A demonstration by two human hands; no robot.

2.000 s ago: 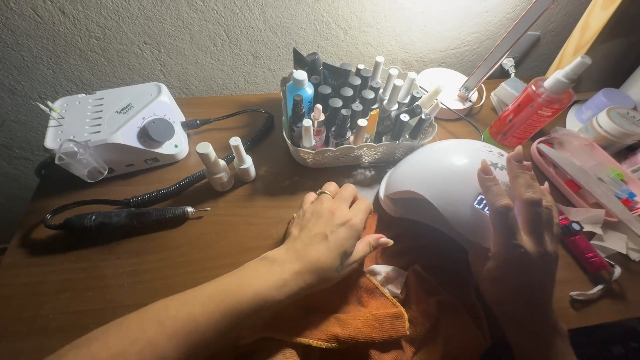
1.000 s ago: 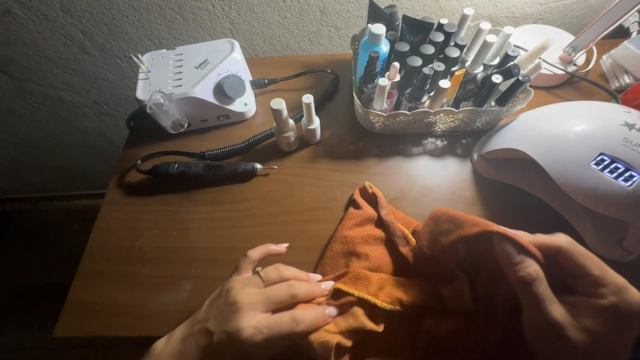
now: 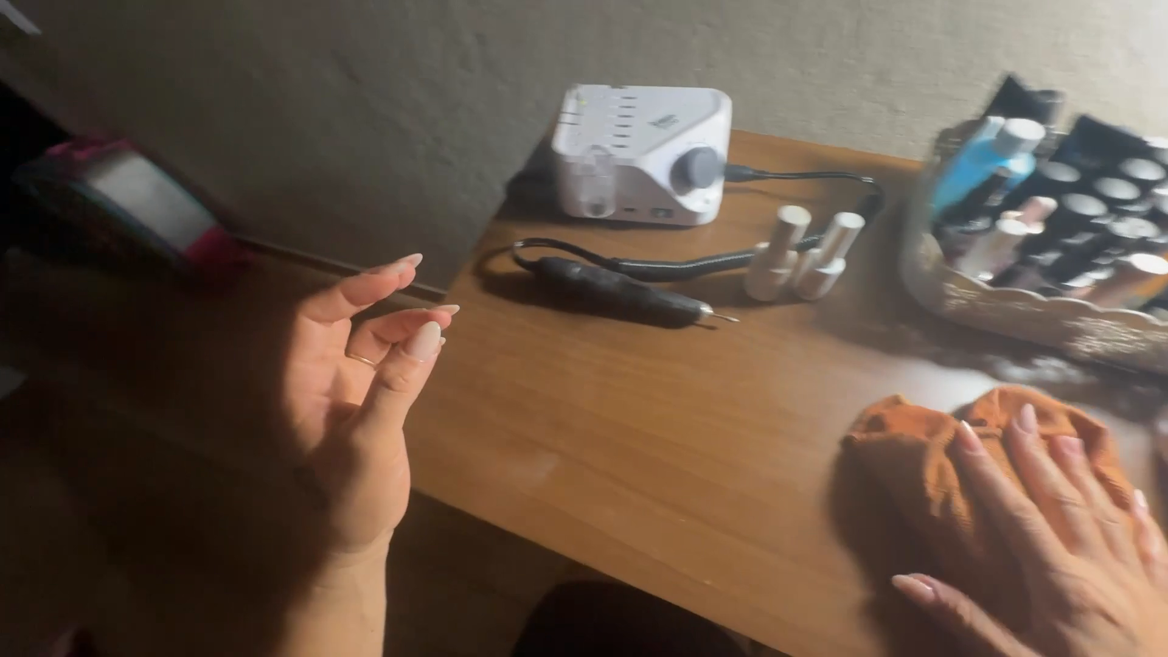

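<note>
My left hand (image 3: 365, 392) is raised beyond the left edge of the wooden table, fingers curled and apart, holding nothing. A ring is on one of its fingers. My right hand (image 3: 1058, 529) lies spread on a bunched orange cloth (image 3: 922, 456) at the lower right, palm down. Nearest to my left hand on the table is a black nail drill handpiece (image 3: 620, 294) with a thin metal bit. Two small bottles with white caps, one (image 3: 776, 260) beside the other (image 3: 826, 260), stand to the right of the handpiece.
A white nail drill control box (image 3: 643, 155) with a grey knob stands at the back by the wall, its black cable (image 3: 812, 175) running right. A pale scalloped basket (image 3: 1031, 319) full of bottles is at the right. A pink-edged object (image 3: 151, 201) lies low at the far left.
My left hand has left the orange cloth and moved left, past the table's edge. The cloth is now bunched under my spread right hand. The view has swung left, and the nail lamp is out of sight.
</note>
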